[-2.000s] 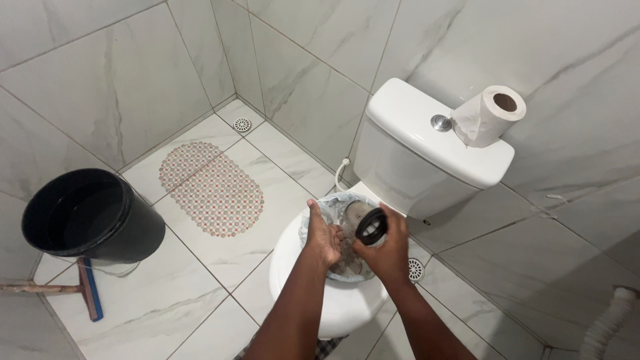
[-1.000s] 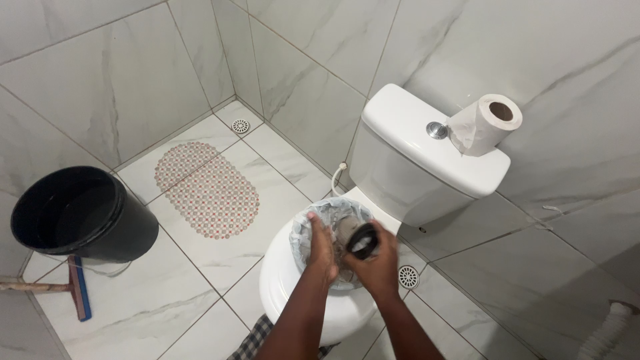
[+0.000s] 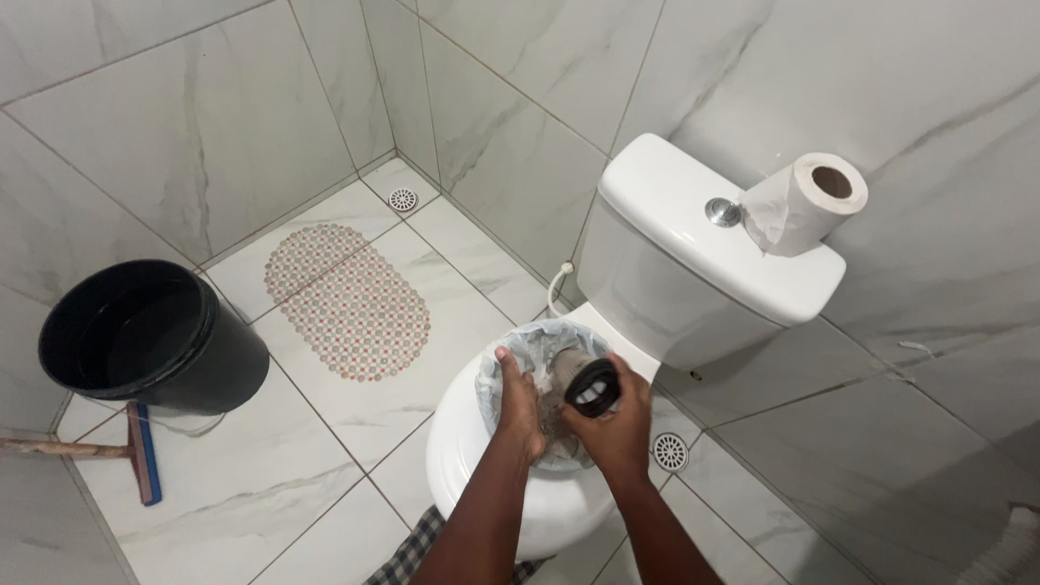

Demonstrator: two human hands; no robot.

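Observation:
A bin lined with a pale plastic bag [image 3: 493, 382] sits on the closed lid of the white toilet [image 3: 455, 439]. Greyish debris lies inside the bag. My right hand [image 3: 613, 422] grips a cylindrical part with a black ring-shaped end [image 3: 593, 388], tilted over the bag; it looks like a filter, though its exact kind is unclear. Beside it, over the bag's left side, is my left hand [image 3: 517, 406], fingers extended and apart from the black ring. Whether its palm touches the cylinder's far end or the debris cannot be made out.
A toilet paper roll [image 3: 788, 207] lies on the cistern [image 3: 691, 252]. On the left stand a black bucket [image 3: 231, 357] and a squeegee [image 3: 142, 455]. An oval pebbled mat [image 3: 349, 305] lies on the tiled floor, with a drain [image 3: 670, 452] right of the toilet and checked cloth [image 3: 414, 548] below.
Both hands stay over the lined bin, and the right keeps hold of the black-ringed part. Its tilt and the fingers' pose vary slightly.

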